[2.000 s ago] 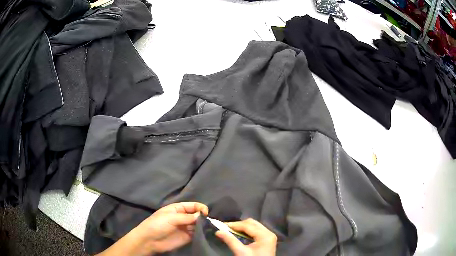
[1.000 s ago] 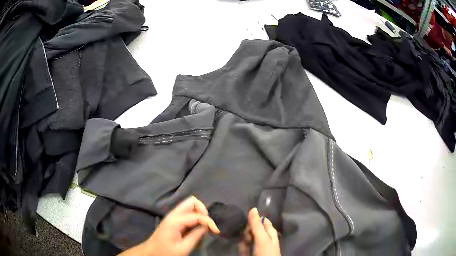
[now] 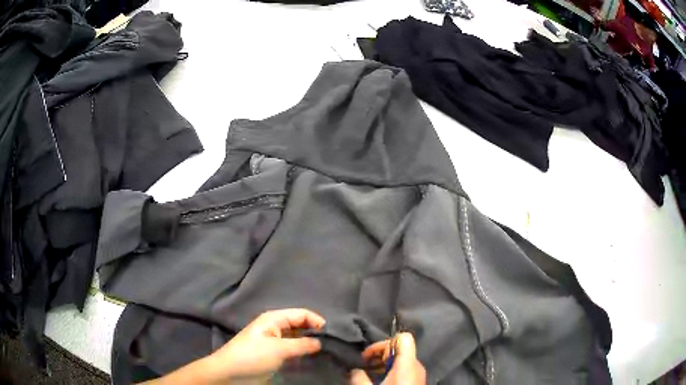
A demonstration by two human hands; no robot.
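A dark grey hooded sweatshirt [image 3: 338, 241] lies spread on the table in front of me, its hood [image 3: 361, 128] at the far end and a sleeve [image 3: 203, 263] folded across to the left. My left hand [image 3: 274, 346] pinches a fold of the cloth near the bottom edge of the view. My right hand [image 3: 391, 365], to its right, holds small thread snips [image 3: 394, 327] with a blue part showing and the blade pointing away. Its fingers also touch the cloth. Any thread end is too small to see.
A heap of grey hoodies [image 3: 83, 150] hangs over the left side of the white table [image 3: 248, 45]. Black garments [image 3: 481, 83] lie across the far right. Shelves with coloured items [image 3: 624, 30] show at the top right. A thin yellowish strip [image 3: 111, 298] lies at the near left.
My hands were close together, then apart; now the left hand holds a raised fold and the right hand's snips point away. The whole view has shifted, with things appearing further left.
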